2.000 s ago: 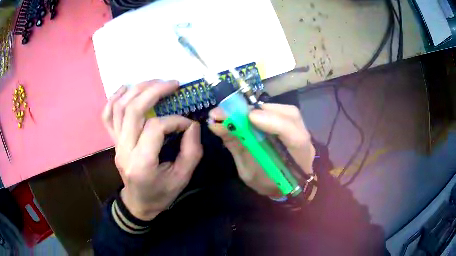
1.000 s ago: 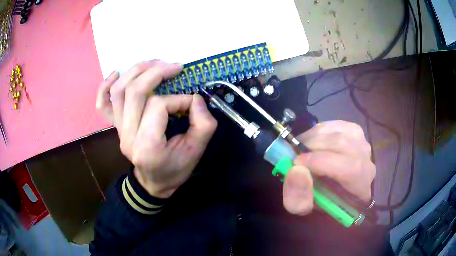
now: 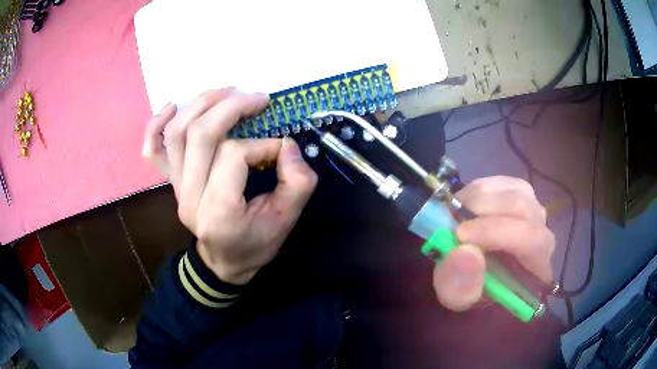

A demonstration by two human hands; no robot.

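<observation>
The PCB panel, a narrow blue strip with a yellow end, lies at the front edge of the white work pad. My left hand grips the panel's left part, fingers above and thumb at its lower edge. My right hand holds the green-handled soldering iron. Its barrel points up-left, with the tip at the panel's lower edge. The bent solder feed tube curves to the tip. Round silver-white components show along the panel's lower edge. Part of the panel is hidden under my left fingers.
A pile of yellow leaded components lies on the pinkish-red mat at left. A thin dark sliver, likely tweezers, is at the mat's left edge. Black cables loop at right. Cardboard and a red container are below the bench.
The iron has swung from above the panel to its lower side, its tip then shifting slightly right along the edge. My right hand moved right. My left hand stays on the panel.
</observation>
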